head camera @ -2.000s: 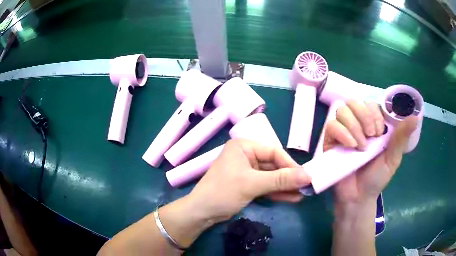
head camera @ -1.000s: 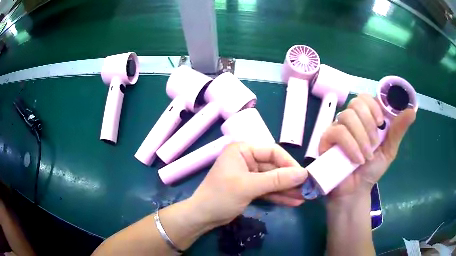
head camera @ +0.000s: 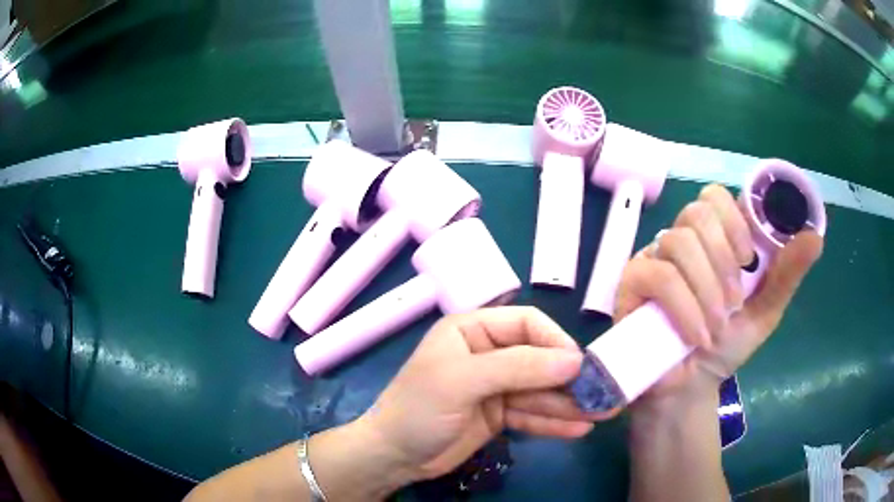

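My right hand (head camera: 701, 284) is closed around a pale pink handheld fan (head camera: 642, 355), its round head with a dark centre up at the right and its handle end pointing down-left. My left hand (head camera: 480, 387) has its thumb and fingertips at that handle end. A dark, bluish end part (head camera: 595, 383) shows at the handle's bottom, touching my left fingertips. Whether it is fully seated cannot be told. A dark heap of small parts (head camera: 480, 473) lies partly hidden behind my left wrist.
Three pink fans (head camera: 368, 326) lie together at centre-left, one fan (head camera: 203, 235) farther left, and two (head camera: 559, 221) behind my hands. A black corded tool (head camera: 49, 257) lies far left. A grey post (head camera: 361, 74) stands on the pale rail. A phone-like object (head camera: 731, 412) lies beside my right forearm.
The held fan's handle end has turned, so more of the dark end part shows. My left fingertips have moved slightly down-left. The view has shifted, moving the bench fans left in the picture.
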